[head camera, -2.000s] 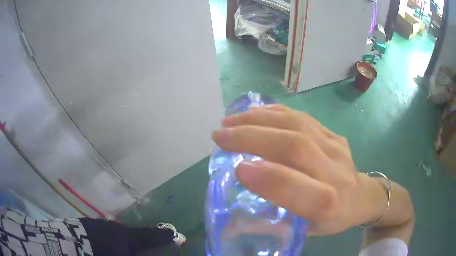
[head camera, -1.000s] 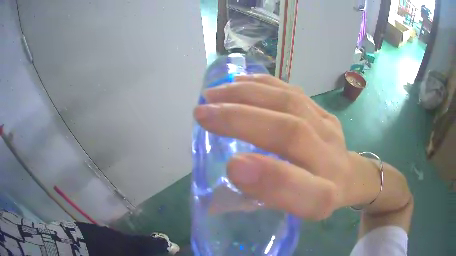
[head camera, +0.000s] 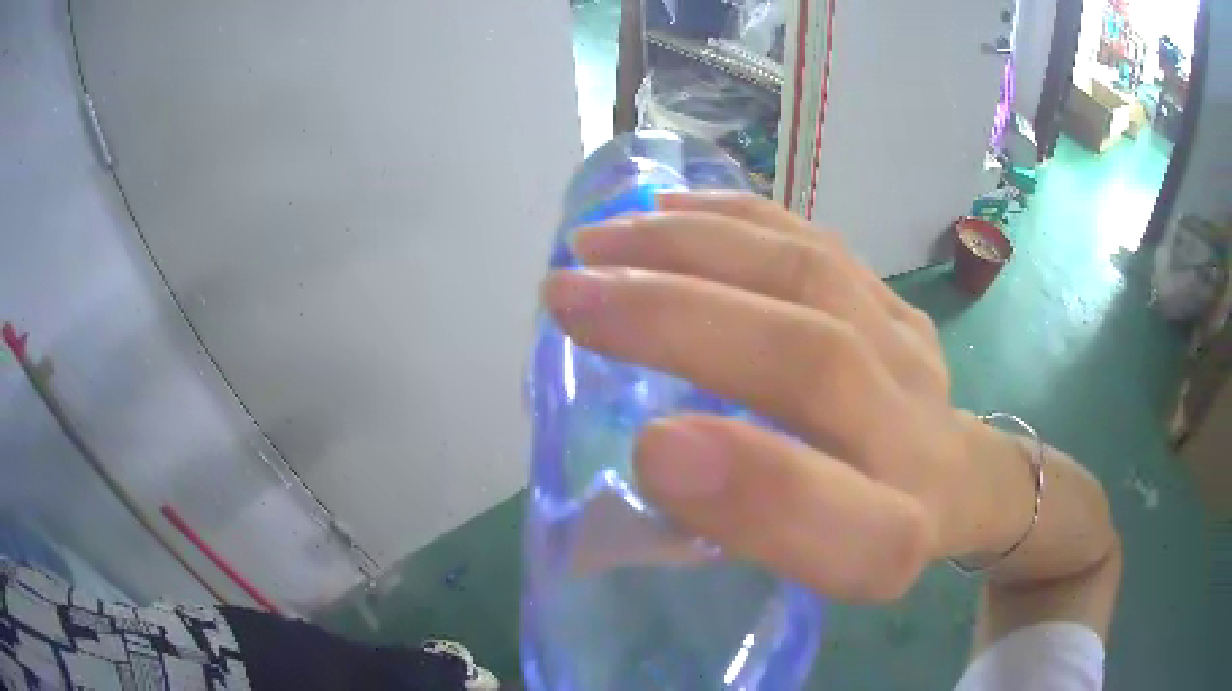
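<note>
A clear bluish plastic bottle (head camera: 662, 607) stands large and close in front of the camera, its base end up and its lower part cut off by the bottom edge. A liquid line shows inside it. My right hand (head camera: 784, 392) is wrapped around its upper part from the right, with the fingers across the front. The bottle's mouth is out of the picture. A thin metal bracelet (head camera: 1038, 493) is on the right wrist. My left hand is not in view.
A large grey door panel (head camera: 338, 243) is at the left, with red and brown poles (head camera: 216, 556) beside it. A rack with plastic-wrapped goods (head camera: 709, 101) stands behind a doorway. A reddish-brown bucket (head camera: 980, 257) and cartons (head camera: 1101, 115) are at the right. A patterned garment and a shoe show lower left.
The bottle and my right hand are higher in the picture than two seconds ago. Since one second ago they have hardly moved, while the background has shifted slightly right.
</note>
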